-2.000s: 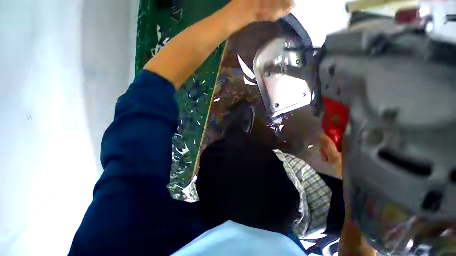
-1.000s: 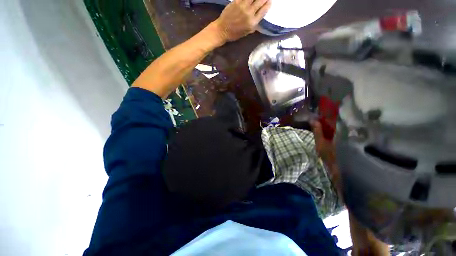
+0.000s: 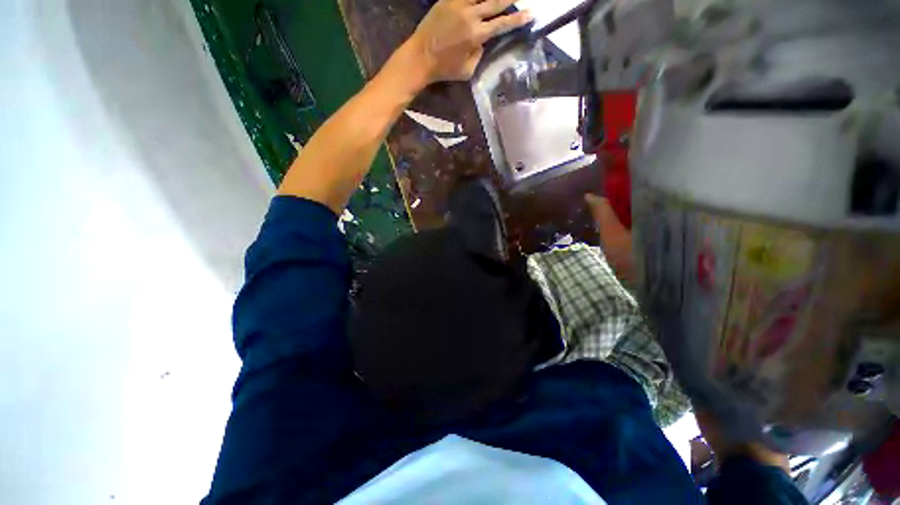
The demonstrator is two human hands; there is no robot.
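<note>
The cutting machine's grey motor body (image 3: 780,178) fills the right side. Its silver base plate (image 3: 538,136) lies flat on the dark brown table. A white-topped lay (image 3: 565,37) shows in small parts at the top edge, behind the machine's upright. My left hand (image 3: 464,37) is at the top, palm down with fingers apart, beside the front of the base plate; its fingertips reach the lay's edge. My right hand (image 3: 614,237) is at the machine's red handle (image 3: 618,148), mostly hidden behind the motor body. The blade cannot be made out.
White offcuts (image 3: 434,126) lie on the brown table (image 3: 429,173) left of the base plate. A green surface (image 3: 331,108) with scraps lies beyond a thin wooden edge. A pale wall (image 3: 128,247) is at the left. Checked cloth (image 3: 587,296) lies below the plate.
The motor body now looms larger and the base plate sits higher in view. The white-topped lay, broad at the top one second ago, now shows only in small parts. My left hand stays near its edge.
</note>
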